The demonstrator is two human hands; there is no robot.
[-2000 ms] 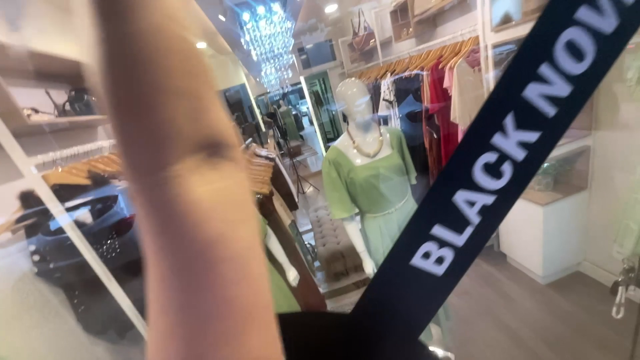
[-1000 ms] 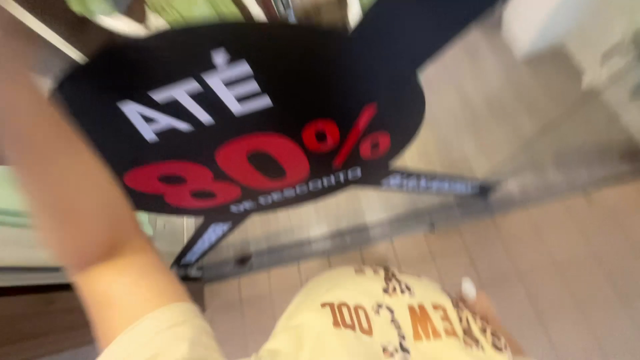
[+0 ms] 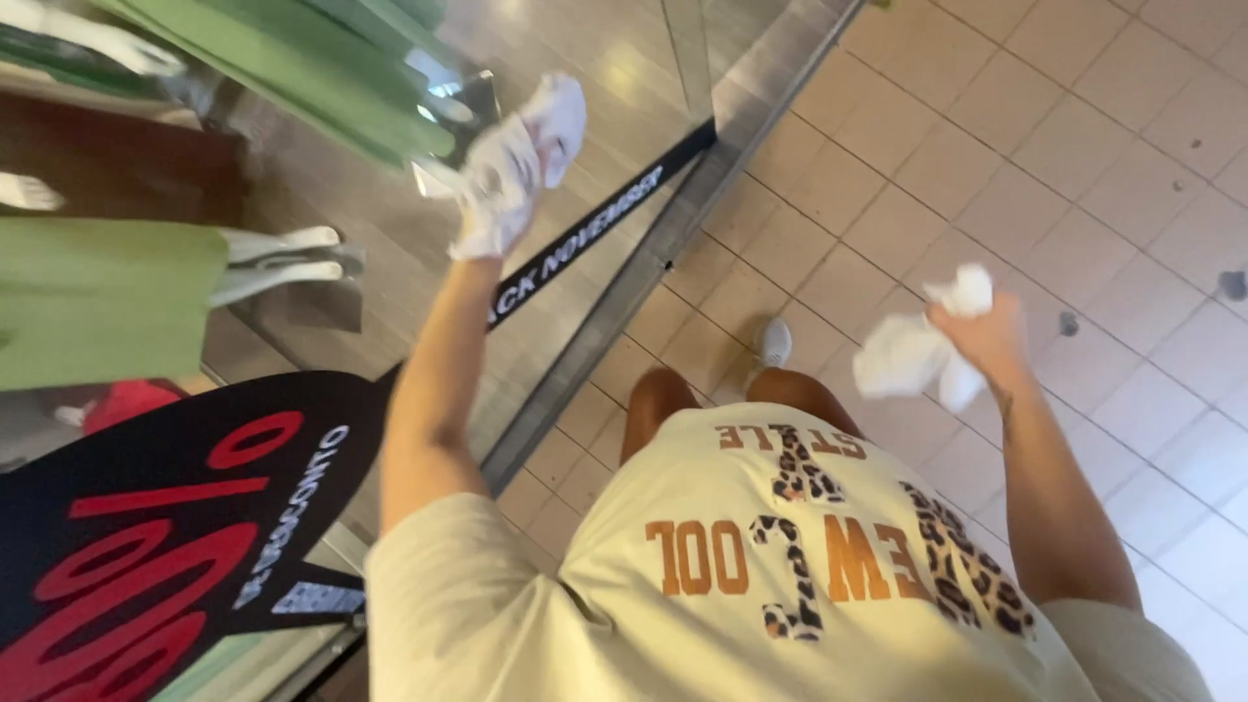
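Note:
My left hand (image 3: 502, 180) is raised at the shop window, mostly covered by a crumpled white cloth (image 3: 497, 185), with a little skin showing. Its fingers are largely hidden, and whether it touches the glass is not clear. Out to the right, my right hand (image 3: 990, 336) grips a bunched white cloth (image 3: 907, 356) that hangs over the tiles. Both hands are somewhat blurred.
On the window are a black diagonal strip (image 3: 585, 234) with white lettering and a round black discount sign (image 3: 185, 526). Mannequins in green clothes (image 3: 107, 297) stand behind the glass. A metal sill (image 3: 624, 283) borders the tiled floor (image 3: 877, 214).
The view has swung down to the floor and my torso. My right hand with its cloth has come clearly into view, as has my left hand with white cloth.

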